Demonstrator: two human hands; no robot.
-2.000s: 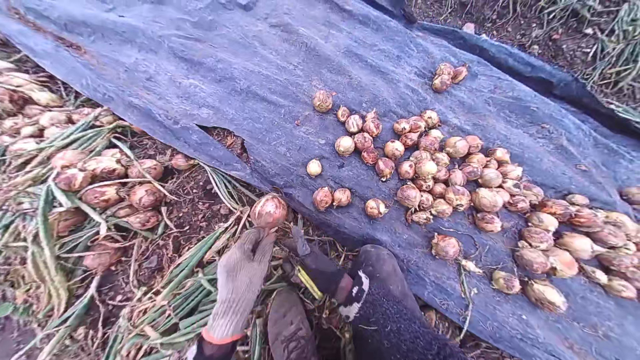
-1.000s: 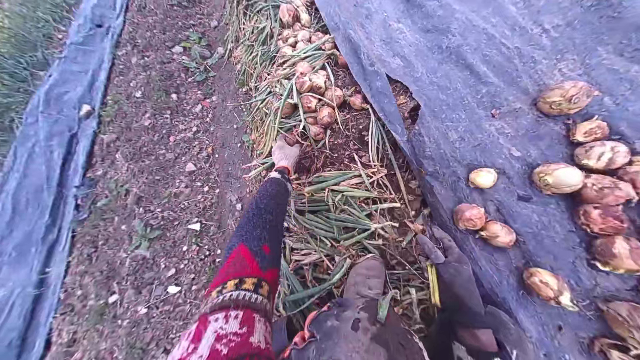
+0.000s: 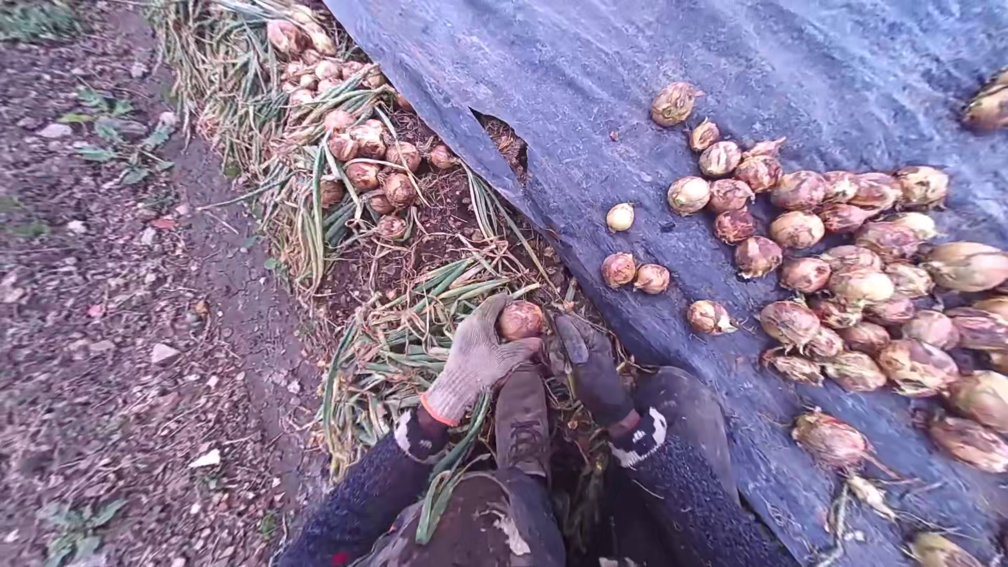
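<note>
My left hand [image 3: 480, 354], in a pale knitted glove with an orange cuff edge, holds a reddish-brown onion [image 3: 521, 320] between thumb and fingers. Long green onion leaves trail below that hand. Just right of the onion is my right hand [image 3: 589, 366] in a dark glove, its fingers partly curled; whether it holds anything cannot be made out. Many topped onions [image 3: 858, 285] lie on the dark ground sheet [image 3: 598, 173] to the right. Pulled onions with leaves [image 3: 370, 153] lie in a row on the soil, ahead and to the left.
Cut green leaves [image 3: 409, 331] are heaped around my boot [image 3: 522, 421]. The sheet has a torn hole [image 3: 504, 146] near its left edge. Stony bare soil [image 3: 157, 354] with a few weeds runs along the left.
My left hand has come back from the row of onions at the left and now holds an onion close to my right hand. The view has swung right since one second ago.
</note>
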